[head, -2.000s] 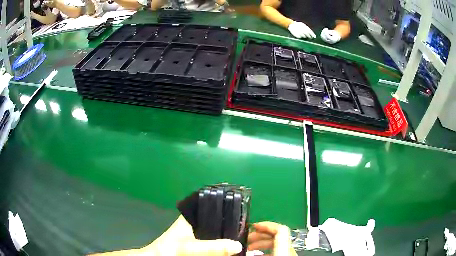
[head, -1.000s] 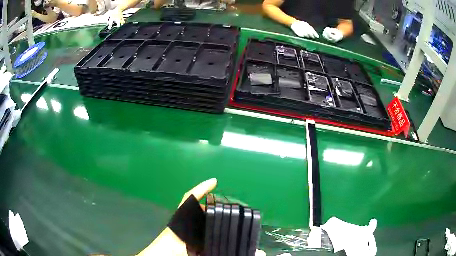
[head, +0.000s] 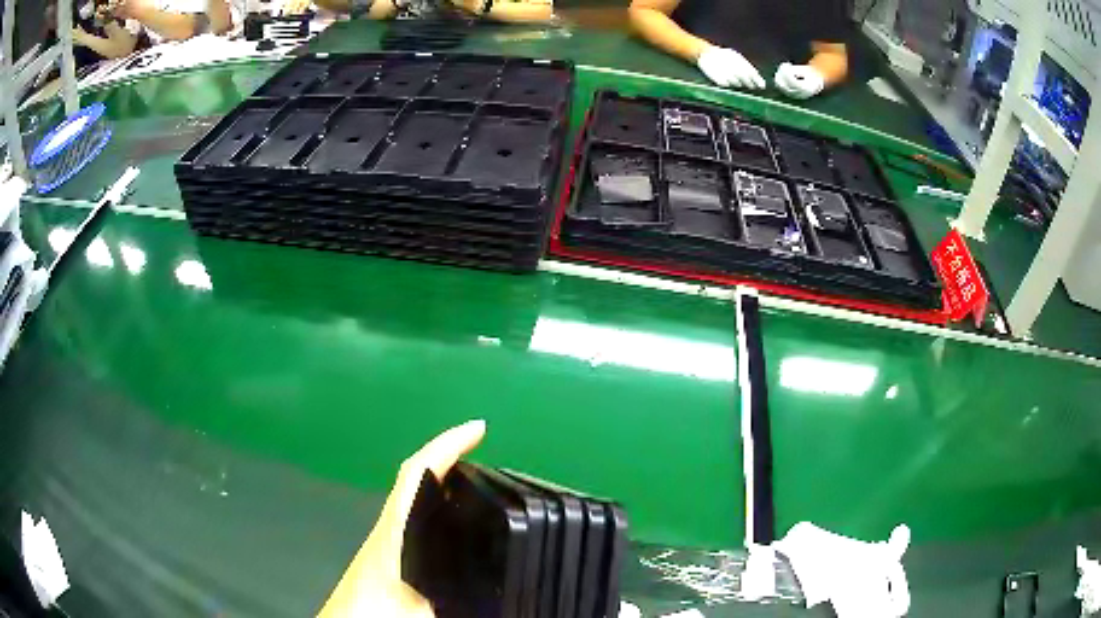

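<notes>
My left hand (head: 389, 546) comes in from the bottom edge and is shut on a stack of several black phone middle frames (head: 519, 549). Its thumb or a finger sticks up at the upper left of the stack. The frames stand upright side by side, and their long edges show as parallel dark bars. The stack's lower end is cut off by the picture's edge. My right hand does not show.
Black blister trays (head: 362, 157) are stacked at the back left. A pocketed tray (head: 749, 205) with shiny parts lies on a red tray by a red label sign (head: 957, 280). White gloves (head: 849, 567), clear film (head: 694, 570) and a single frame (head: 1020, 595) lie right. A person sits opposite.
One second ago the stack showed mostly its edges; now it is turned, showing a broad dark face at its left. My right hand's fingers, beside the stack two seconds ago, are gone from view.
</notes>
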